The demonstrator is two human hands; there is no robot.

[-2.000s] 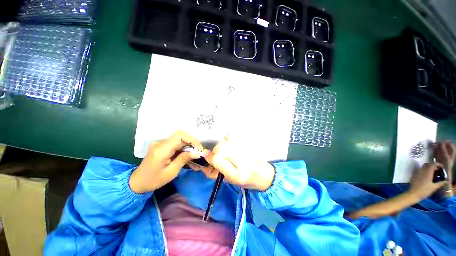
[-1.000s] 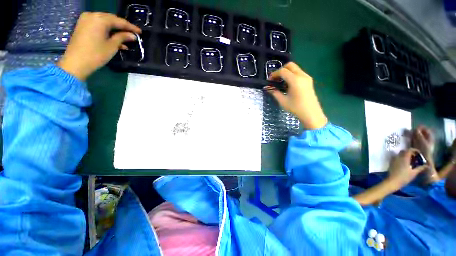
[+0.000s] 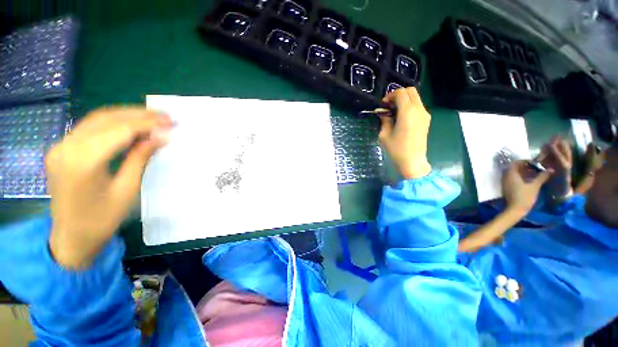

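The black parts tray (image 3: 308,71) lies slanted behind the white work sheet (image 3: 291,162), with silver-rimmed device housings (image 3: 320,58) in its two rows of cavities. My left hand (image 3: 95,169) is blurred, over the sheet's left edge, thumb and fingers a little apart, with nothing visible in it. My right hand (image 3: 408,132) is at the tray's near right corner, fingers pinched on a thin tool (image 3: 377,111), likely tweezers or a pick-up pen, tip pointing left. Its fingers hide part of the corner housing. Tiny grey parts (image 3: 229,179) lie heaped and scattered on the sheet.
A clear component tray (image 3: 356,149) lies at the sheet's right edge; more clear trays (image 3: 34,146) are at far left. At right, another black tray (image 3: 484,71) stands behind another sheet (image 3: 495,142), where a neighbouring worker's hands (image 3: 525,183) hold a dark piece.
My left hand has left the tray's left cavity and come down toward me. The tray now lies more slanted, its left end farther back. My right hand is still at its right end.
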